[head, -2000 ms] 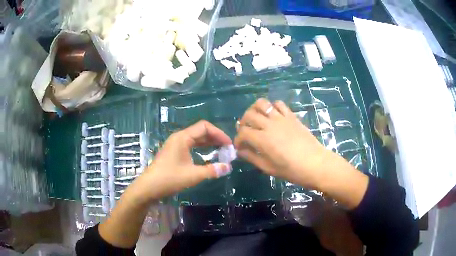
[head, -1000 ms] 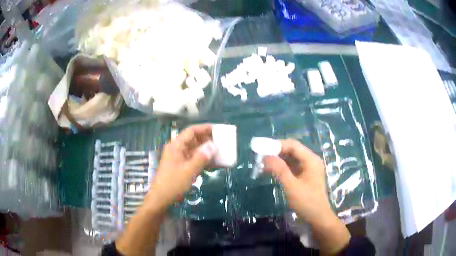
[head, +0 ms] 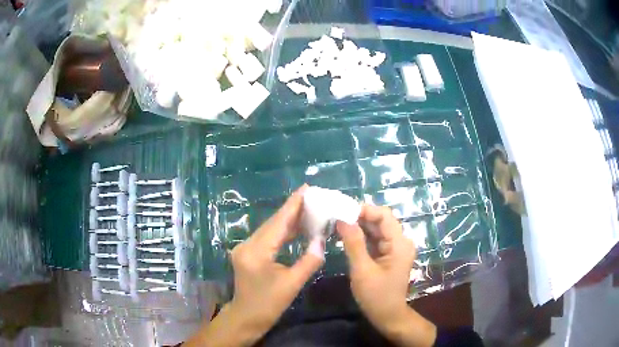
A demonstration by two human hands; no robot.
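A white foam block (head: 324,207) is held between both hands over the clear blister tray (head: 282,149), near the wearer. My left hand (head: 278,254) grips its left side between thumb and fingers. My right hand (head: 377,254) pinches its right end; a small part there is partly hidden by the fingers and blurred. A pile of small white inserts (head: 339,64) lies beyond the tray. Two white units (head: 413,81) stand side by side to the right of the pile.
An open clear bag of foam blocks (head: 197,61) is at the back left, beside an open beige-edged bag (head: 47,101). Rod parts (head: 127,230) lie in rows at left. A large white sheet (head: 556,162) covers the right, partly over a brown roll (head: 503,177). A blue tray (head: 434,17) is at the back.
One second ago the hands were apart, the left with a white block and the right with a smaller white piece. Now they meet at one block. The view has shifted.
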